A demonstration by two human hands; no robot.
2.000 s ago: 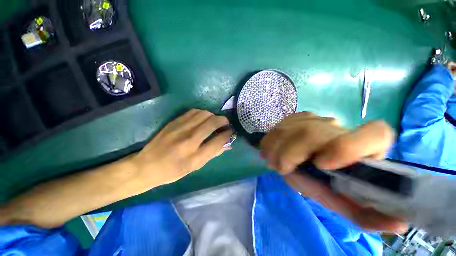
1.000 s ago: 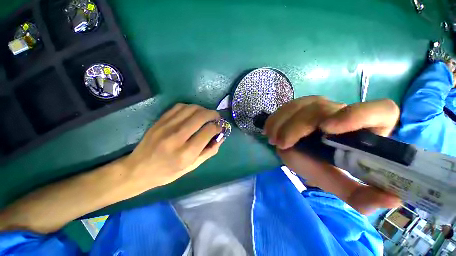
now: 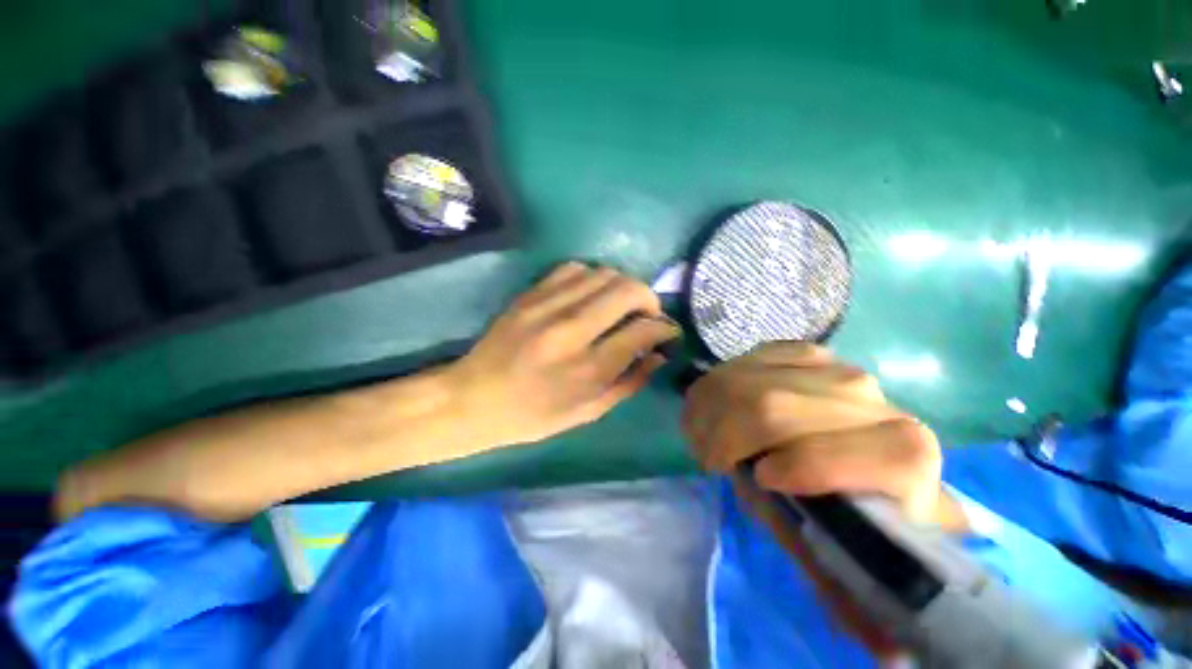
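My left hand point(image 3: 569, 346) is on the green mat, fingertips pinched together; the module seen there earlier is hidden now. My right hand point(image 3: 817, 425) is closed around the electric screwdriver point(image 3: 902, 562), its black nose close to my left fingertips. The tip is hidden. The round screw dish point(image 3: 769, 281), with a speckled silvery surface, lies flat just beyond both hands. A pointed white tab point(image 3: 669, 278) shows at the dish's left edge. The black parts tray point(image 3: 333, 216) at the upper left holds round modules point(image 3: 430, 194) in three pockets; other pockets are empty.
Tweezers point(image 3: 1030, 307) lie right of the dish on the green mat point(image 3: 628, 92). Small shiny pieces point(image 3: 1166, 81) show at the upper right. Another person's blue sleeve point(image 3: 1157, 392) is at the right edge, with a black cable point(image 3: 1111, 490) across it.
The view has shifted, so tray and dish appear further right. The screwdriver nose has moved from over the dish to my left fingertips. The module there is no longer visible.
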